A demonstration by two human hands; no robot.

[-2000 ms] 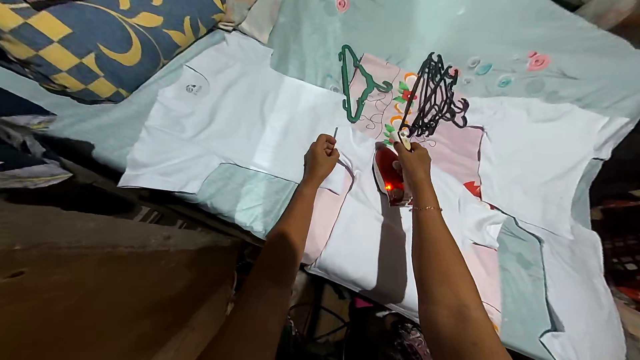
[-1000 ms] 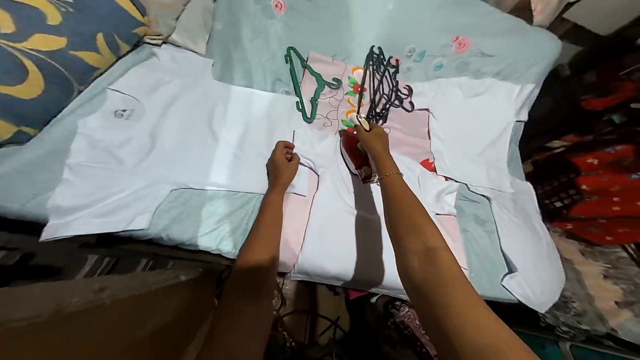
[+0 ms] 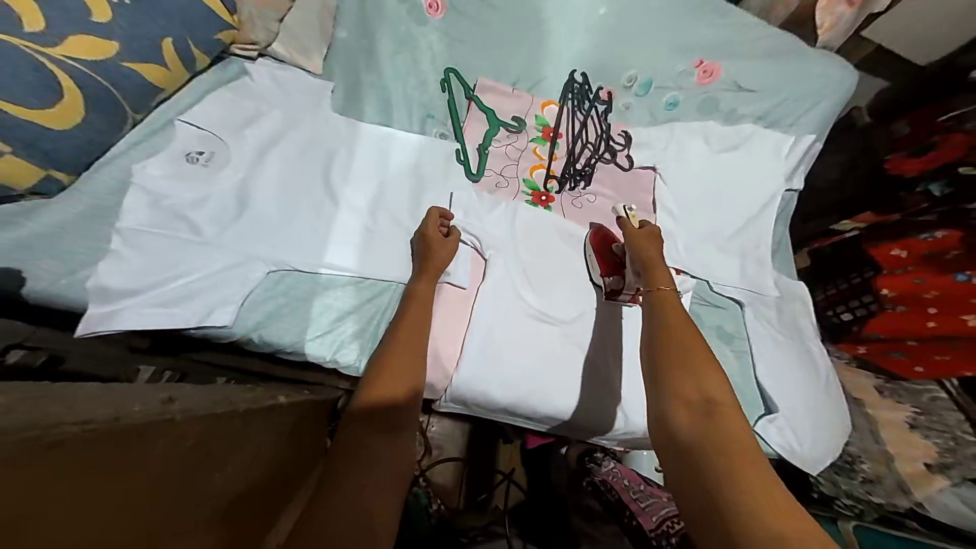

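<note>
My right hand (image 3: pixel 642 242) is closed around the handle of a red and white clothes iron (image 3: pixel 605 259), whose pointed end faces away from me. Under and around the iron lies a white T-shirt (image 3: pixel 534 343), spread over a pink cloth with painted flowers (image 3: pixel 499 114). To the left, my left hand (image 3: pixel 435 242) pinches a thin piece at the shirt's edge; its fingertips are small in view, and whether this is fabric or something else I cannot tell. Beside that hand, another white shirt (image 3: pixel 297 191) with a small chest print lies flat.
A green plastic hanger (image 3: pixel 482 156) and a bunch of black hangers (image 3: pixel 583 137) lie beyond my hands on the pink cloth. More white garments (image 3: pixel 717 198) are at the right, over a pale green floral sheet (image 3: pixel 503 38). A blue and yellow pillow (image 3: pixel 84 76) occupies the upper left.
The iron in my right hand has shifted to the right over the white shirt, leaving more of the neckline visible. My left hand stays near the same shirt edge.
</note>
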